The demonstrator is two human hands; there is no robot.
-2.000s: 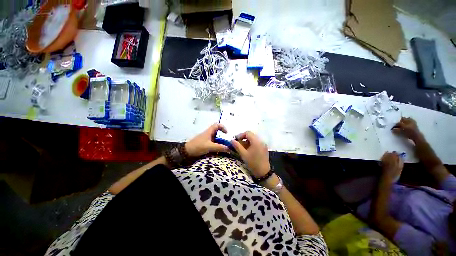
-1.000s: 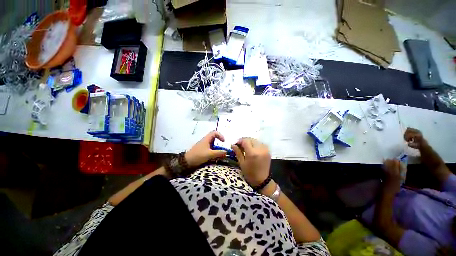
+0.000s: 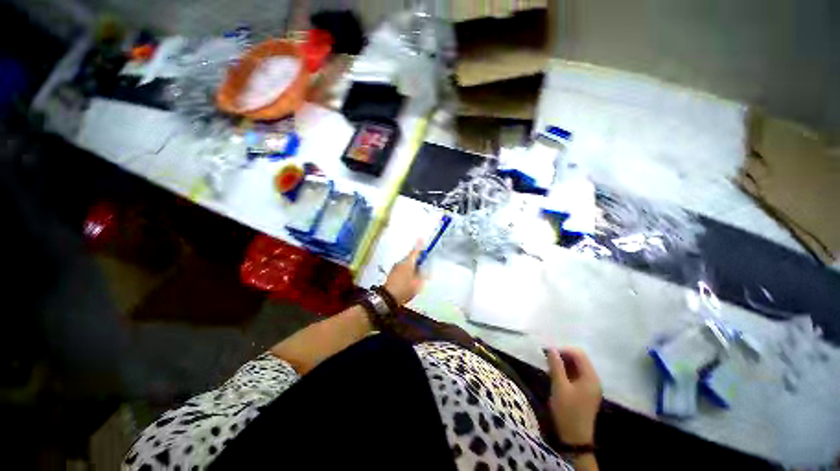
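My left hand (image 3: 406, 274) is at the left part of the bench, shut on a slim retail box (image 3: 433, 241) with a blue edge, held tilted. My right hand (image 3: 575, 386) is at the bench's front edge, fingers curled; whether it holds anything small cannot be told. A tangled heap of white cables (image 3: 484, 207) lies beyond my hands. A flat white sheet (image 3: 505, 292) lies between them. The view is blurred.
A row of filled boxes (image 3: 330, 219) stands left of the yellow strip (image 3: 391, 198). A black box (image 3: 371, 145) and orange basket (image 3: 267, 81) are behind. Loose window boxes (image 3: 680, 368) lie right, glossy pieces (image 3: 635, 225) on the dark strip, brown cardboard (image 3: 794, 179) back right.
The view has swung left and tilted. My hands have parted: the left has moved left with the box, the right has come off it. The other person is out of view.
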